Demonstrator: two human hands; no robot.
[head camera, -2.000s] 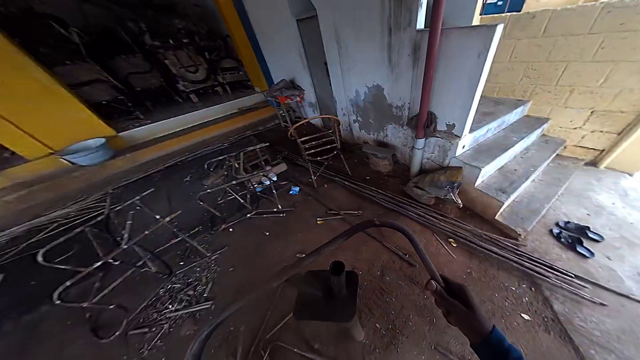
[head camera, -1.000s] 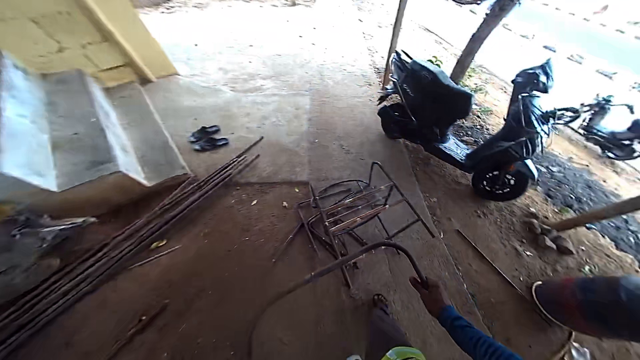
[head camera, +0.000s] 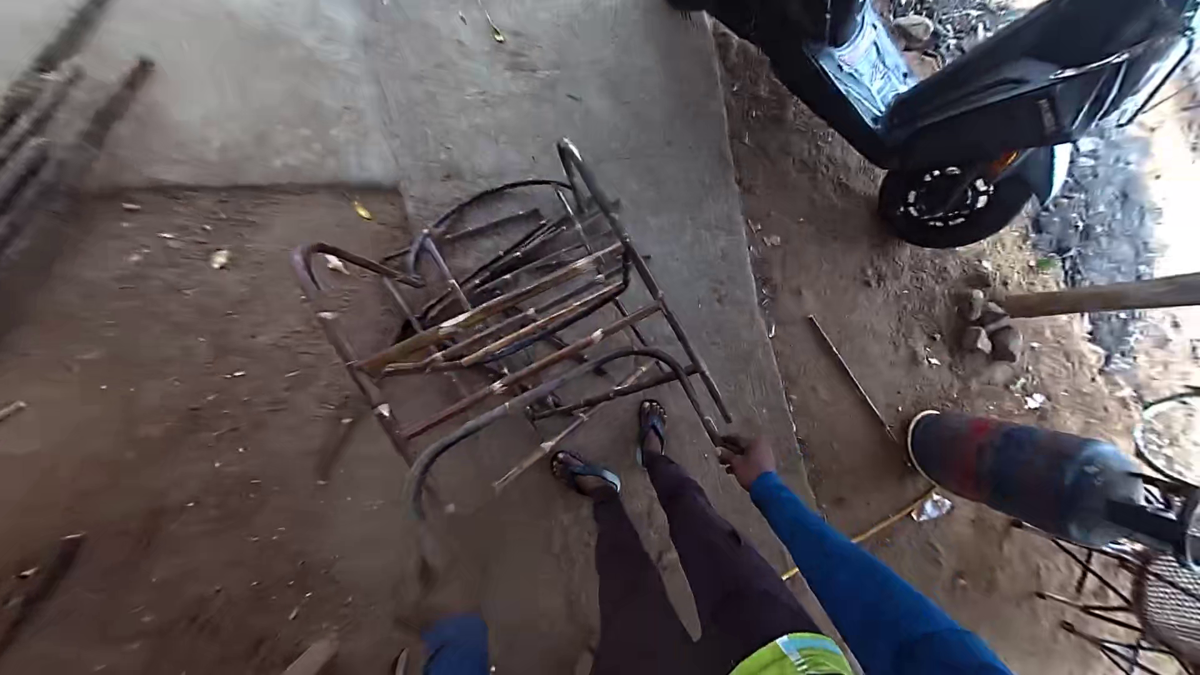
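Note:
My right hand (head camera: 747, 459), in a blue sleeve, grips one end of a dark cane rod (head camera: 562, 370) bent into an arch. The rod curves leftward across the front of a bare cane chair frame (head camera: 487, 314) and fades into blur at lower left. The frame lies tilted, partly on concrete and partly on dirt, its slats and curved rails exposed; where one piece stops and another starts is hard to tell. A blue cloth patch (head camera: 457, 645), possibly my left sleeve, shows at the bottom edge; no left hand can be made out. My sandalled feet (head camera: 586, 471) stand close beside the frame.
A black scooter (head camera: 975, 112) stands upper right. Below it are a wooden post (head camera: 1106, 296) with stones at its base, a thin stick (head camera: 851, 375), a worn gas cylinder (head camera: 1027, 478) and a woven seat (head camera: 1172, 600). Long poles (head camera: 56, 131) lie upper left.
The view has swung right and down, from the steps and scattered cane to the chair frame at my feet. My right hand has kept hold of the bent cane rod throughout.

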